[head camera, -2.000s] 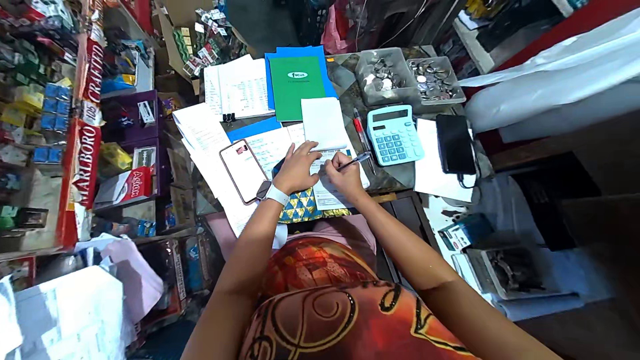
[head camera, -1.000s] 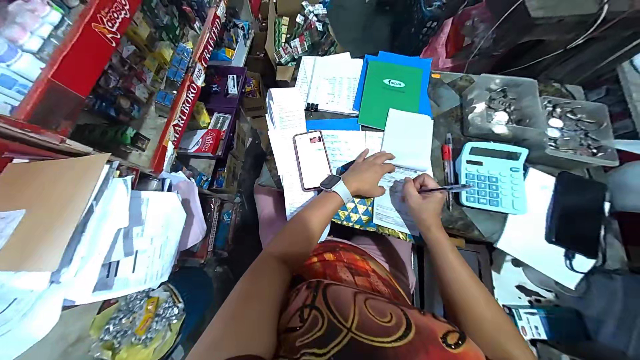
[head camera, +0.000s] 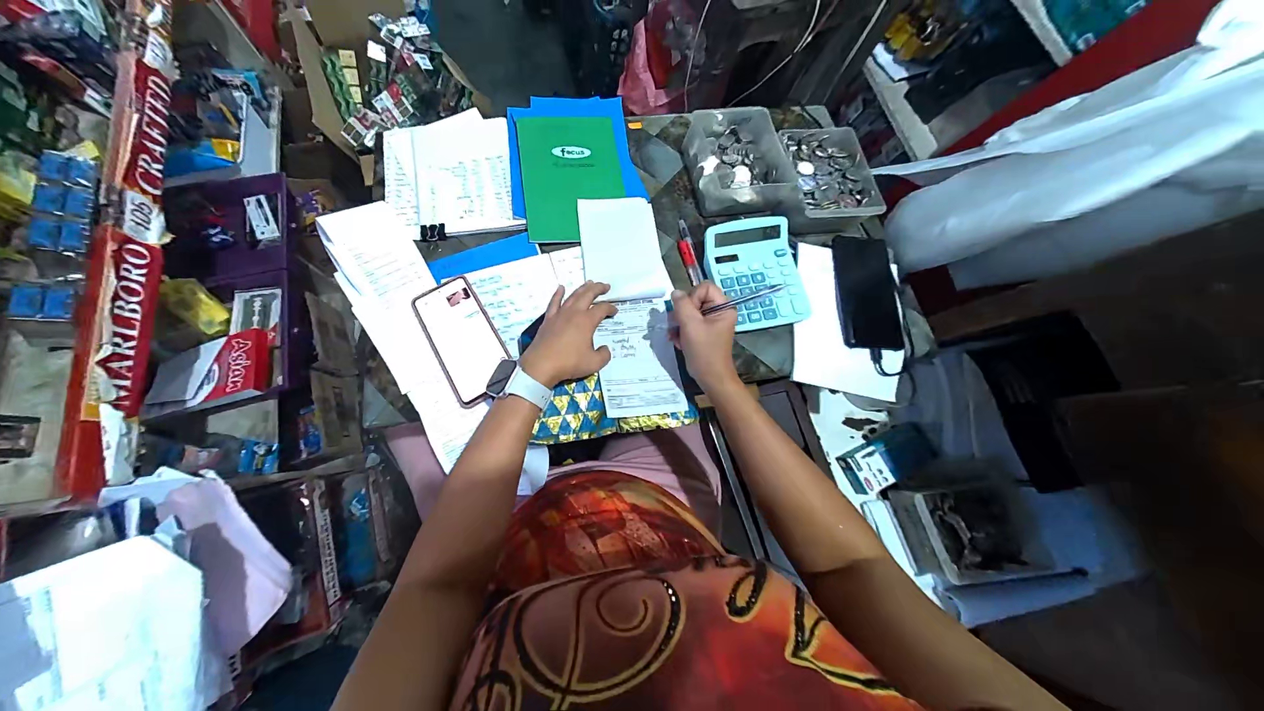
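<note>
My right hand is closed around a pen, whose far end lies over the light blue calculator. Under its edge is the right side of a receipt pad with handwriting on its page; the pad's white leaf is folded up. My left hand rests flat at the pad's left edge, fingers spread, a smartwatch on the wrist. Left of it lies a smartphone with a lit screen, on written sheets. A blue and yellow patterned pouch is under the pad. A red pen lies beside the calculator.
A green notebook lies on a blue folder beyond the pad, with an open notebook left of it. Two plastic tubs of coins stand at the back right. A black phone with a cable lies on paper at the right. Stocked shelves line the left.
My right hand has moved off the middle of the pad's page to its right edge, uncovering handwriting. My left hand stays by the pad. The view swung left, then back.
</note>
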